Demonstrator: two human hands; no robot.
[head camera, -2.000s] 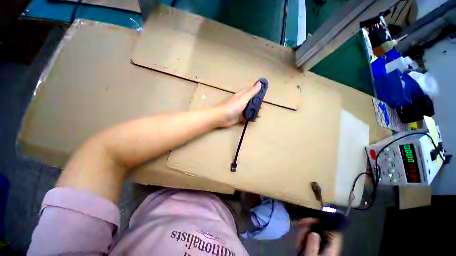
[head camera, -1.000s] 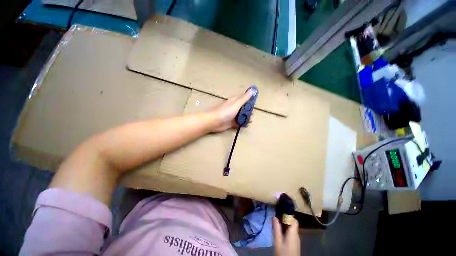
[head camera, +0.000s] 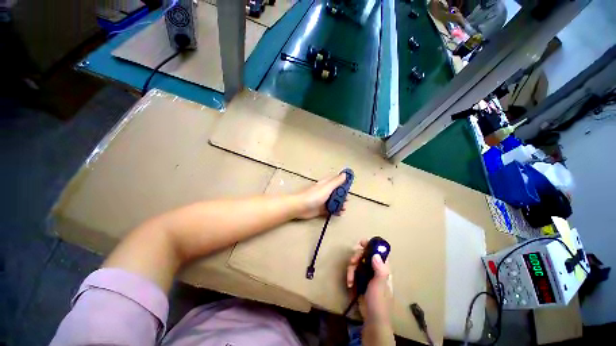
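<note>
My left hand (head camera: 325, 197) holds a black corded unit (head camera: 340, 193) on the cardboard mat (head camera: 257, 233). Its short lead runs down toward me and ends in a small dark plug (head camera: 310, 272). My right hand (head camera: 373, 284) holds a second black unit (head camera: 371, 263) upright over the front of the mat, with a bright spot near its top. A dark lead shows below that hand; its end is hidden. The test lead's connector (head camera: 417, 311) lies at the mat's front right and touches neither unit.
A power supply (head camera: 537, 274) with lit digits stands at right beside a white sheet (head camera: 465, 270). A grey post (head camera: 432, 107) rises behind the mat. Dark units (head camera: 324, 67) lie on the green conveyor (head camera: 358, 94). A person (head camera: 483, 17) is at the far right.
My right hand has come up from below the bench edge with the second unit and is now over the mat. My left hand still holds its unit. The view has tilted up toward the conveyor.
</note>
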